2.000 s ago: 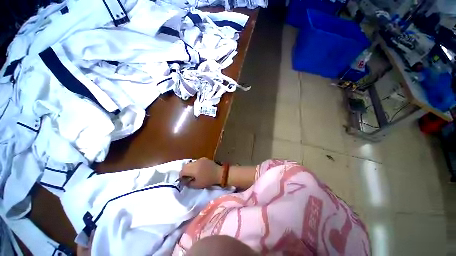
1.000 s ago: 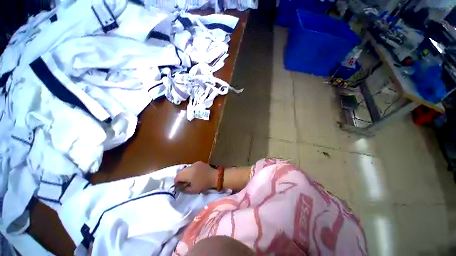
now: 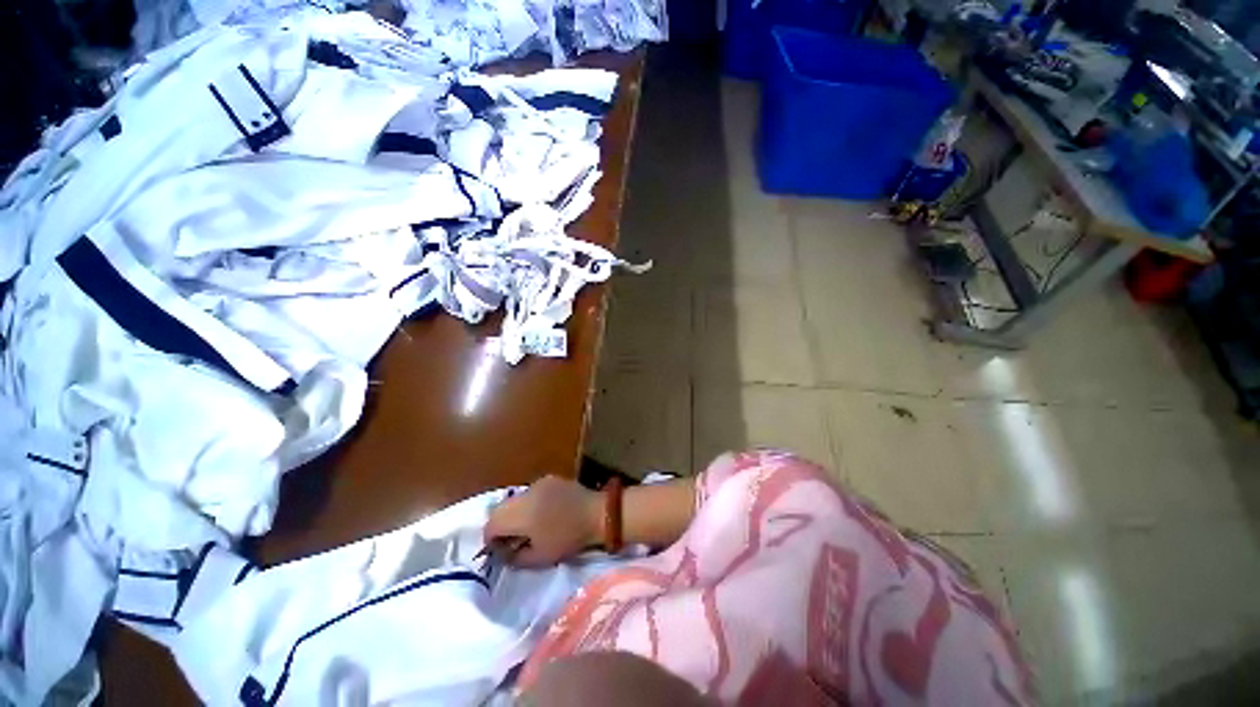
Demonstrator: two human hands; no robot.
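Observation:
A white garment [image 3: 359, 642] with thin navy piping lies at the table's front edge, close to my body. My right hand [image 3: 536, 522], with a reddish bead bracelet at the wrist, is closed at the upper right part of this garment, by the end of the piping line. A small dark tip shows at its fingers, likely thread snips mostly hidden in the fist. My left hand is not visible; the garment's lower left part runs to the bottom edge of the picture.
A heap of white garments [image 3: 180, 401] with navy bands covers the table's left and far side. Tangled white strips with a printed tag [image 3: 547, 343] lie at the table edge. A blue bin [image 3: 846, 118] and a machine table [image 3: 1057, 180] stand on the tiled floor, right.
The view has shifted, so the heap and strips sit lower and the bins further left. My right hand stays at the same part of the garment. A bit of my left hand at bottom left has gone from view.

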